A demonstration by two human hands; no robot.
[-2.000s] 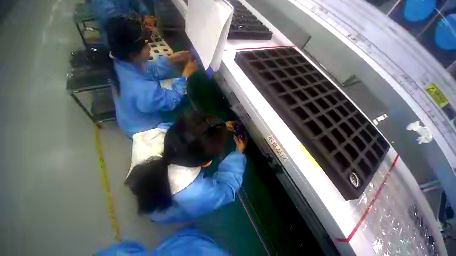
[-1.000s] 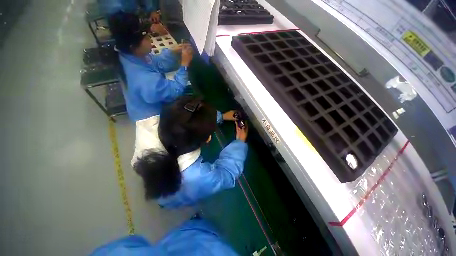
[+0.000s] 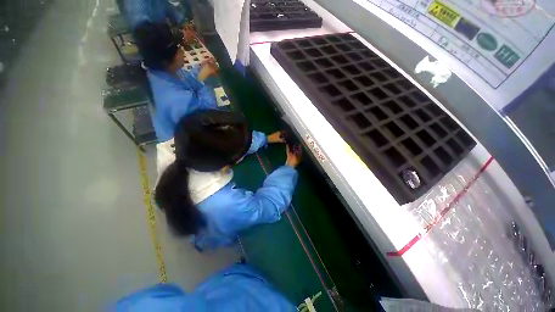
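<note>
Neither of my hands is in the picture; only my blue sleeves or smock (image 3: 234,292) show at the bottom edge. Nearest in front of me is the green bench surface (image 3: 268,244). A pale, light-coloured strip or tangle (image 3: 310,301) lies on it at the bottom edge, too blurred to name surely. On the white shelf (image 3: 365,207) to the right stands a black grid tray (image 3: 377,106) with square pockets. One shiny piece (image 3: 411,178) sits in its near corner pocket.
A seated person in blue (image 3: 243,201) holds a small dark part over the bench. Another worker (image 3: 173,91) sits beyond, by a pale perforated tray (image 3: 196,55). Clear plastic trays (image 3: 462,237) lie past the red tape (image 3: 444,213). White sheets (image 3: 230,27) hang at the shelf edge.
The view has shifted, so the grid tray appears further left and higher. More of the pale tangle and a sheet edge show at the bottom. The nearest worker's head has moved left.
</note>
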